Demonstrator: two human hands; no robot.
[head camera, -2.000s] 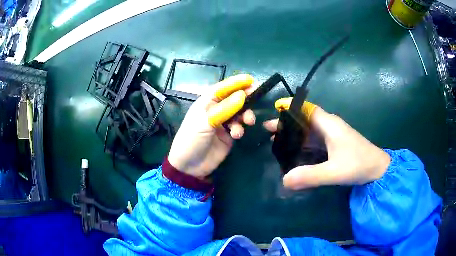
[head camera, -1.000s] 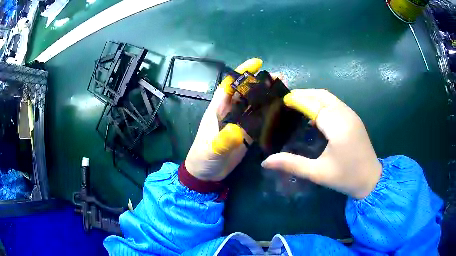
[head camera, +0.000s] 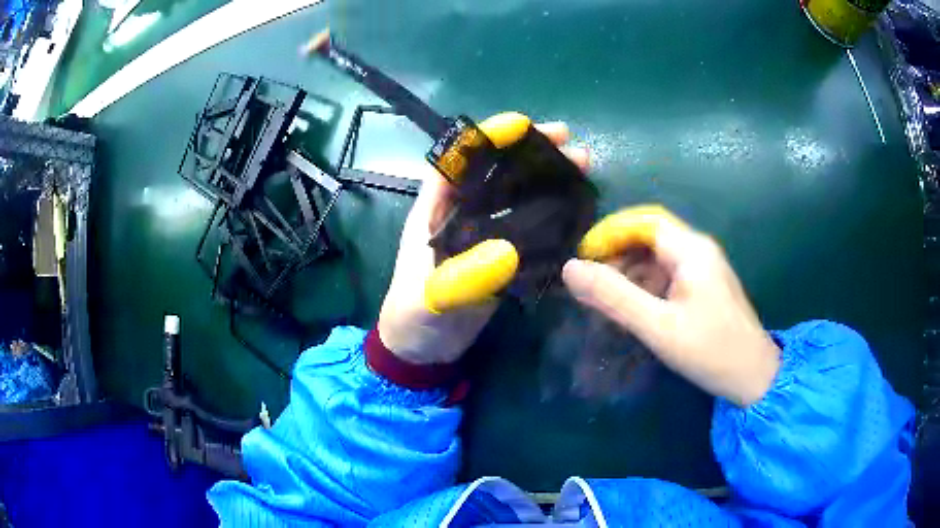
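A glossy black LCD display module lies in my left hand, which grips it with yellow-cotted thumb and fingers. Its dark flex cable extends to the upper left, with a gold-coloured patch where it meets the module. My right hand is at the module's lower right edge, index finger and thumb close together. It is slightly blurred, and whether it pinches the edge or a thin film there is unclear. No bezel frame can be made out on the dark module.
Tangled black bezel frames lie at left, with one loose frame partly behind my left hand. A black air blow gun is at lower left. A yellow-green can and thin pale stick are at upper right.
The separate frame seen between my hands earlier is no longer distinguishable. The module is now in my left hand, its cable pointing upper left. My right hand has moved to its lower right edge.
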